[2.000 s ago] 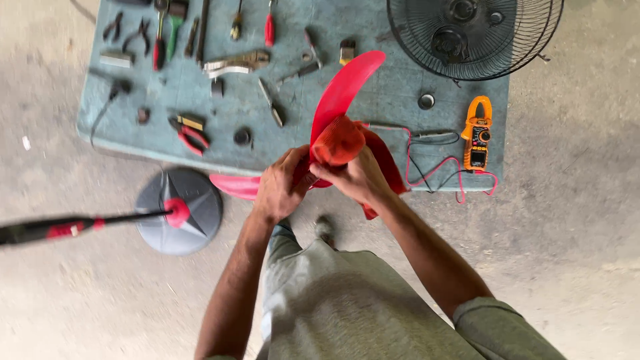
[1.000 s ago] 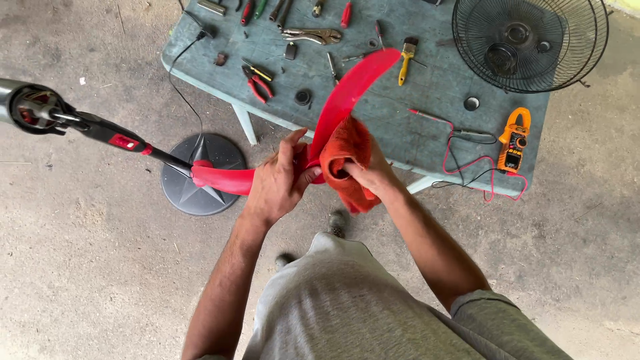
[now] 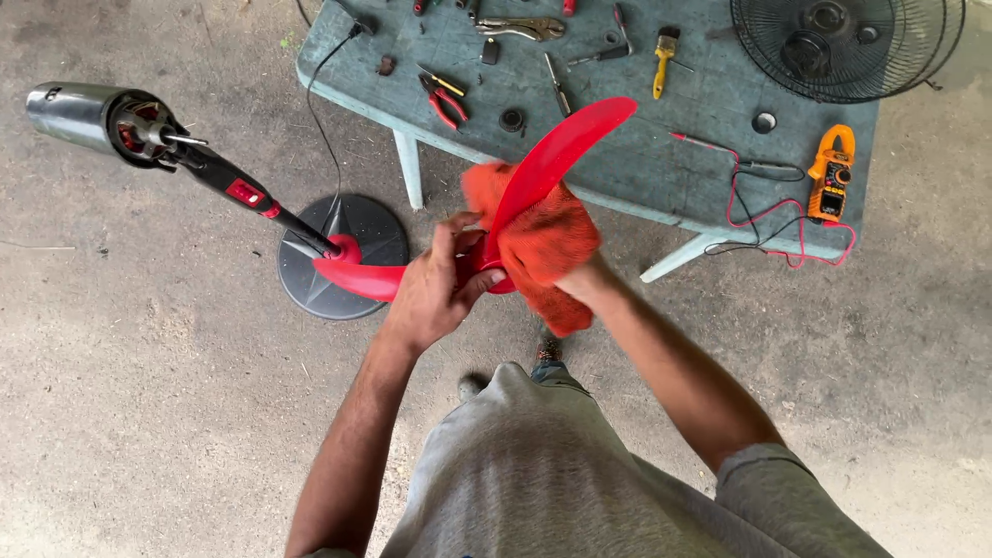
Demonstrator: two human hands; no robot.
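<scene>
My left hand [image 3: 435,288] grips a red plastic fan blade [image 3: 546,167] near its hub, thumb and fingers around the centre. One wing rises to the upper right; another points left over the round fan base. My right hand [image 3: 585,283] is wrapped in an orange cloth [image 3: 550,240], its fingers hidden, with the cloth pressed about the raised wing and hanging below it. Left of my hands stands the pedestal fan, its motor housing [image 3: 97,124] with the shaft bare, its pole [image 3: 244,190] slanting down to the dark grey base [image 3: 349,298].
A blue-green table [image 3: 620,159] beyond my hands bears red-handled pliers [image 3: 443,102], locking pliers [image 3: 519,29], a yellow-handled brush [image 3: 664,62], an orange clamp meter [image 3: 833,174] with leads and a black fan grille [image 3: 821,54]. A cable runs from table to base.
The orange cloth, bunched near the hub before, is now spread around and behind the raised wing, with my right hand in it. My left hand stays at the hub. The view has shifted left.
</scene>
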